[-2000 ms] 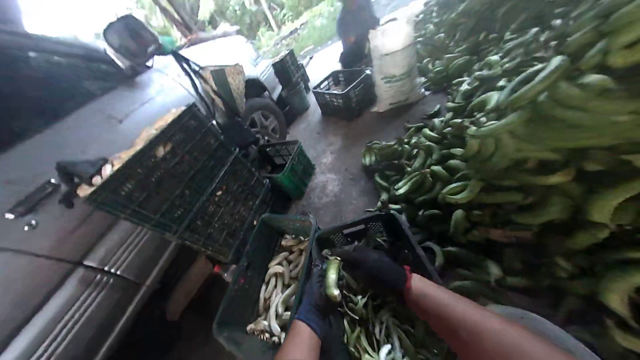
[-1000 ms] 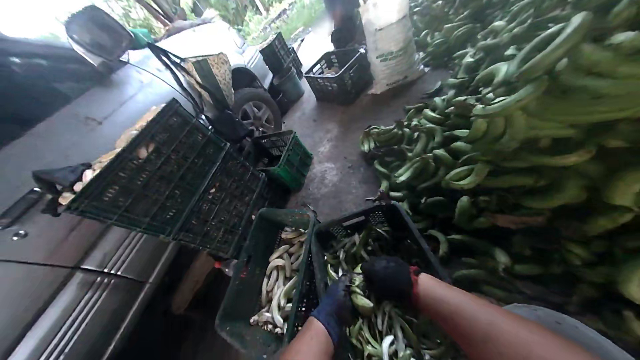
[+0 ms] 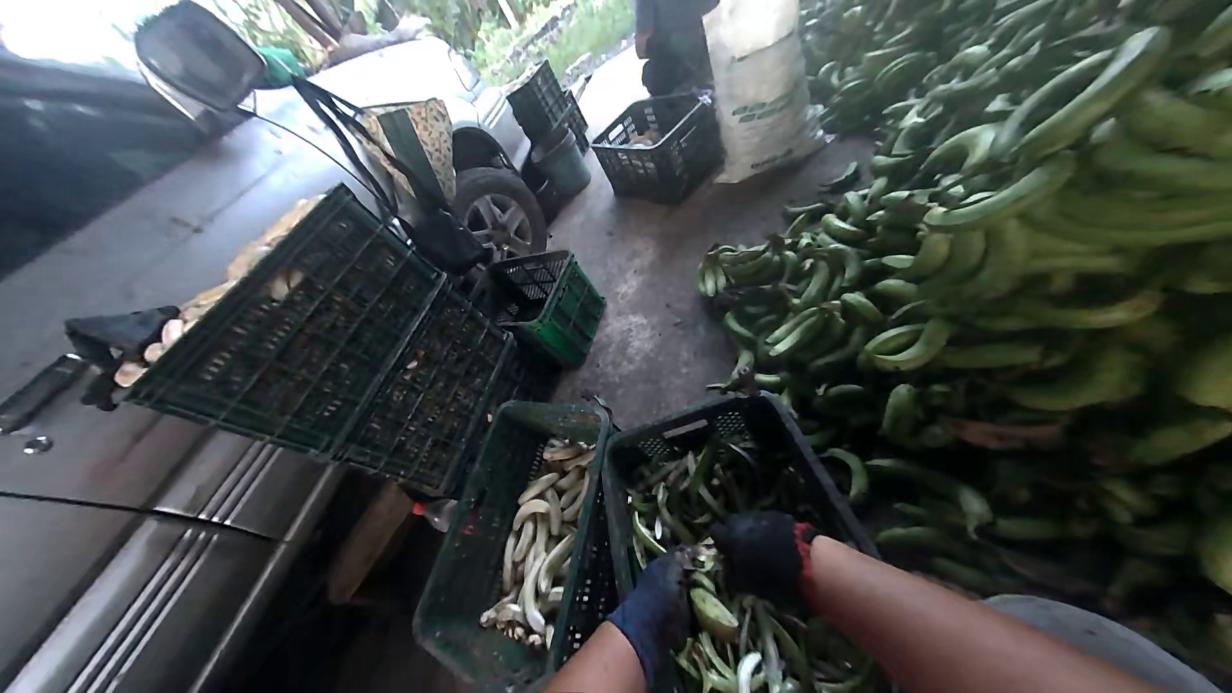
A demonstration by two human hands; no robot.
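Both hands wear dark gloves and meet over a black plastic crate (image 3: 828,462) of green banana or plantain peels (image 3: 760,635). My left hand (image 3: 659,602), in a blue-black glove, and my right hand (image 3: 765,558), in a black glove with a red cuff, are at a small partly peeled green fruit (image 3: 712,613); fingers and any tool are too unclear to make out. Beside the black crate on the left stands a dark green crate (image 3: 462,558) with peeled pale bananas or plantains (image 3: 539,539) in it.
A large heap of green bananas or plantains (image 3: 962,260) rises at the right. Stacked crates (image 3: 318,318) of peeled fruit lean near a grey vehicle (image 3: 115,539) at left. Ahead are a green crate (image 3: 573,322), a black crate (image 3: 664,159), a white sack (image 3: 760,96) and a person (image 3: 674,43).
Two seconds ago a green fruit showed upright between my hands; now my hands are lower in the crate, close together over the peels.
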